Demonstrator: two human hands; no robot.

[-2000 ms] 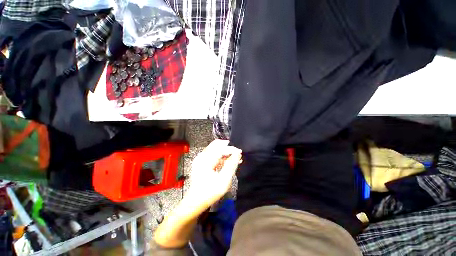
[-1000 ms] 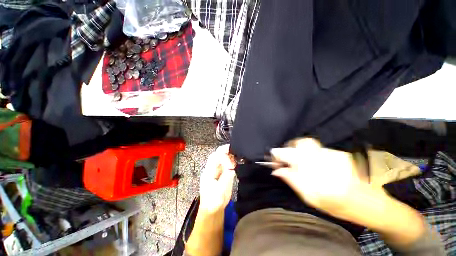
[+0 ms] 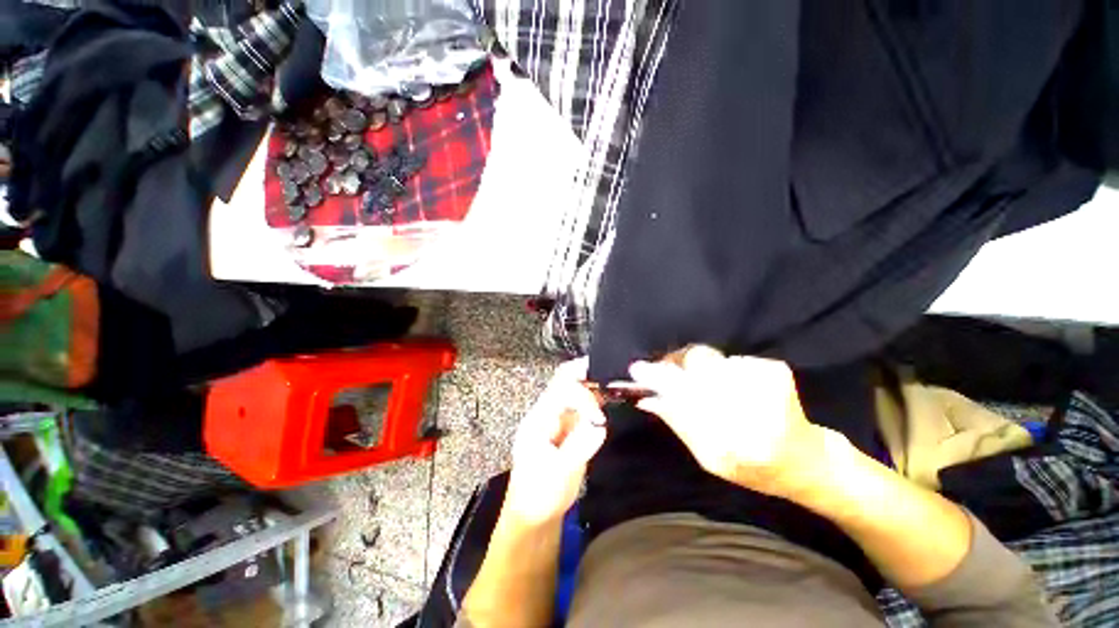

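The black garment hangs over the white table's front edge down to my lap. My left hand pinches its lower left corner, fingers curled. A small dark, reddish-brown item, perhaps a button, lies between the fingertips of both hands at the cloth edge. My right hand is closed at the fingertips on something thin, seemingly a needle, close to my left fingertips; a small pale glint shows there. Thread cannot be made out. Black-and-white plaid lining runs along the garment's left edge.
Dark buttons lie on a red plaid cloth at left, below a clear plastic bag. Black garments are piled far left. A red stool stands on the floor. Beige cloth is at lower right.
My right hand has come into view from the lower right and closed in on my left hand at the cloth corner. My left hand has stayed near the corner. The view has shifted slightly.
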